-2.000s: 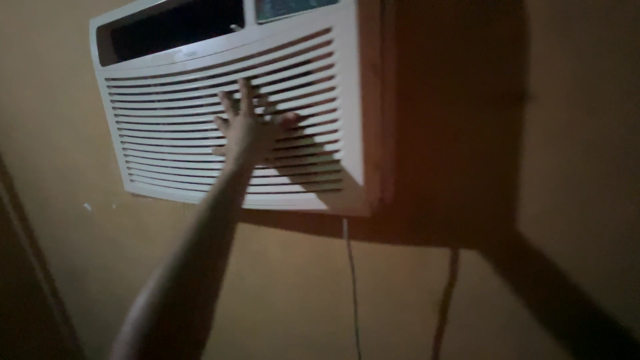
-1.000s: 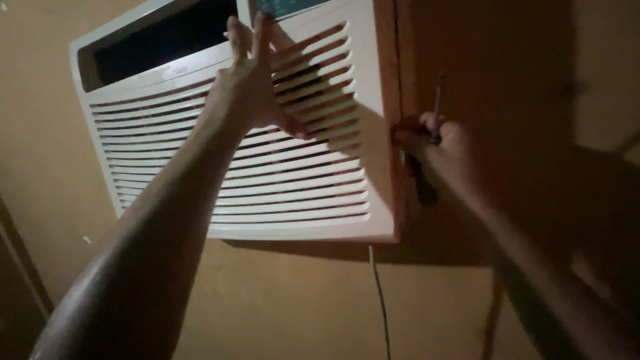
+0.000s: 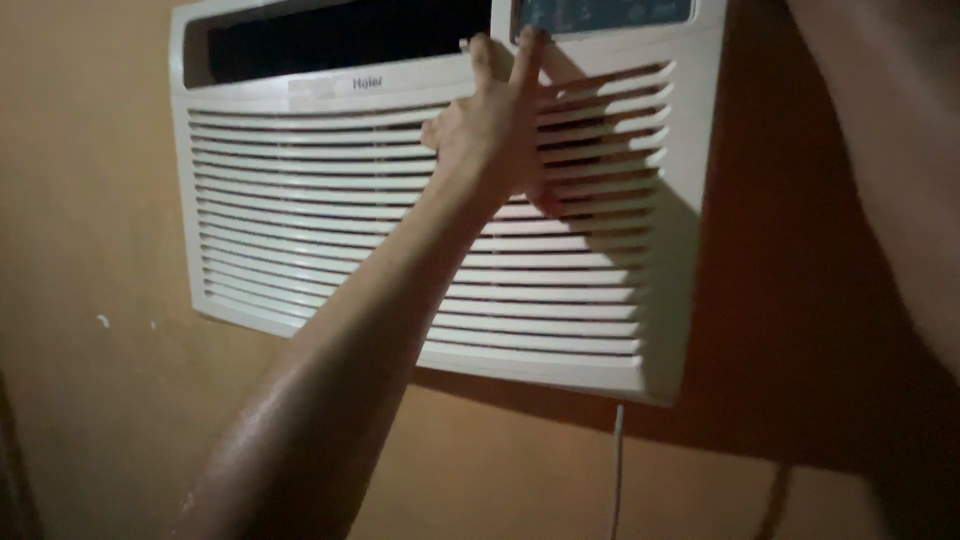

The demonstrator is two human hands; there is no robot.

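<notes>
A white Haier window-type air conditioner fills the middle of the head view, with a louvred front grille and a dark opening at its top left. My left hand rests on the upper right of the grille, fingers spread, fingertips at the edge below the dark control panel. It holds nothing. Of my right side only the blurred forearm shows, rising along the right edge; the right hand is out of frame above, so what it holds is hidden.
The unit sits in a brown-yellow wall. A thin pale cord hangs below its right part. Dark shadow covers the wall to the right, and small white marks are on the wall at the left.
My right hand, seen one second ago by the unit's right side with a screwdriver-like tool, has moved up out of view. My left hand has gone up the grille since two seconds ago.
</notes>
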